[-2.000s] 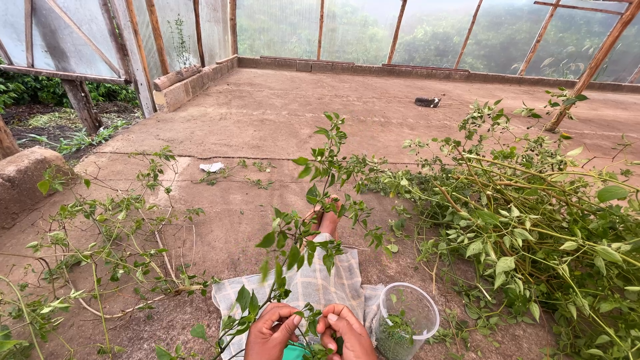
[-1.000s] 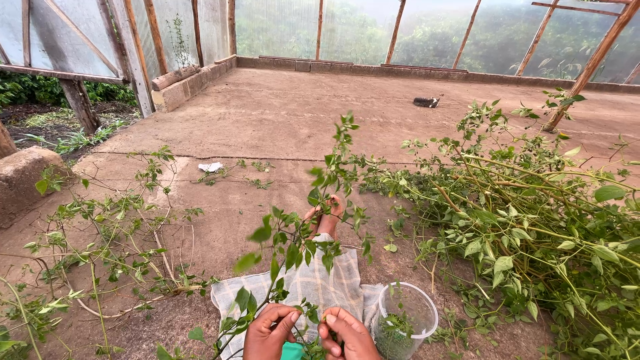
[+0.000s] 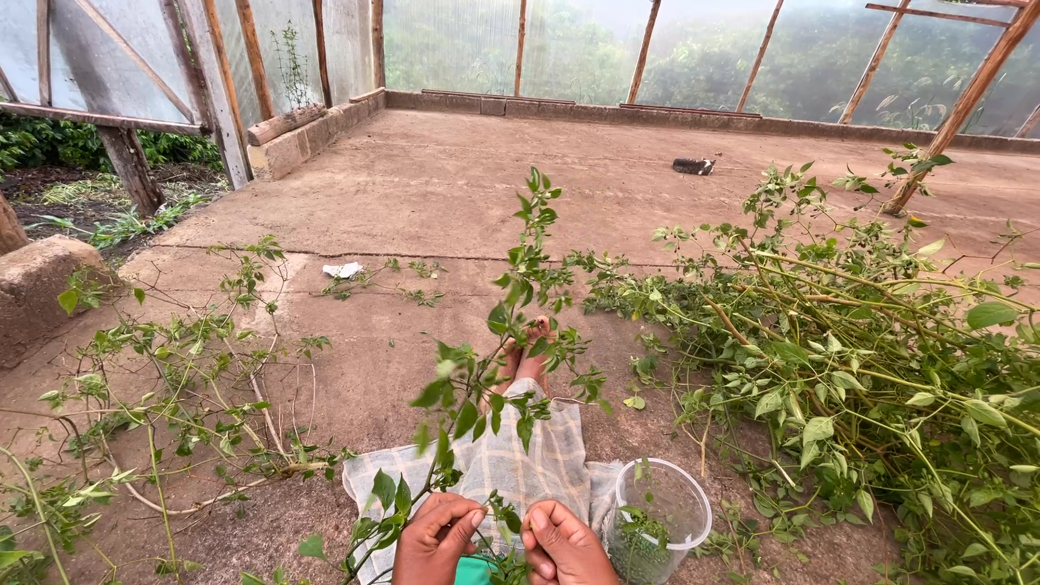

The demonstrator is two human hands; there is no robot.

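Observation:
My left hand (image 3: 439, 536) is closed on a thin part of a leafy green branch (image 3: 471, 390), which rises from the bottom edge past my feet. Close beside it on the right, my right hand (image 3: 562, 540) has thumb and forefinger pinched together by the branch's lower leaves; whether something small is between them I cannot tell. A clear plastic tub (image 3: 662, 520), partly filled with small green pieces, stands just right of my right hand. A checked cloth (image 3: 520, 455) covers my legs, with my bare feet (image 3: 524, 349) beyond it.
A large heap of cut leafy branches (image 3: 821, 366) lies at the right. Sparser stems (image 3: 203, 390) spread over the floor at the left. A white scrap (image 3: 343, 270) and a dark object (image 3: 693, 166) lie farther off. A slanted wooden post (image 3: 959, 114) stands at the right.
The branch's top has swung right, then slightly back left between the frames. My hands stay close together in front of me, with a small gap between them now.

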